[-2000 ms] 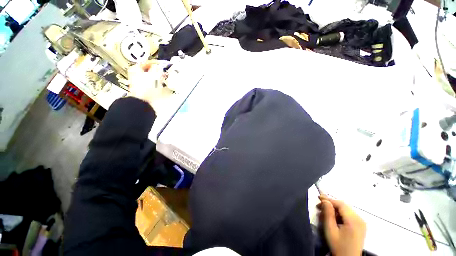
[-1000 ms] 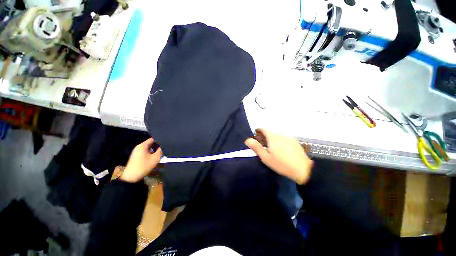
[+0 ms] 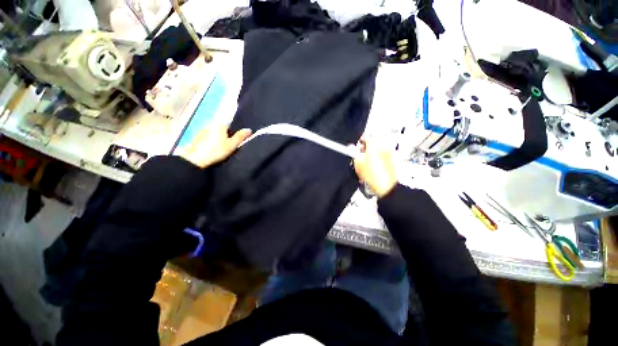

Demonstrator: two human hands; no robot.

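A dark navy garment [image 3: 305,88] lies over the white sewing table and hangs down over its front edge towards my lap. A narrow white strip, likely a measuring tape [image 3: 291,129], runs across the cloth in a slight upward arch. My left hand [image 3: 215,145] pinches its left end at the cloth's left side. My right hand [image 3: 377,169] pinches its right end at the cloth's right side. I cannot read any marks on the strip.
The white sewing machine [image 3: 474,111] stands at right, a black strip [image 3: 534,138] hanging over it. Snips [image 3: 478,211], tweezers [image 3: 509,215] and scissors [image 3: 557,253] lie near the front edge. The beige machine [image 3: 85,64] and phone [image 3: 125,157] are at left, a cardboard box [image 3: 193,304] below.
The garment now reaches farther back on the table and lies spread more widely. Both hands have moved from the table's front edge onto the tabletop, still holding the white strip, which now arches.
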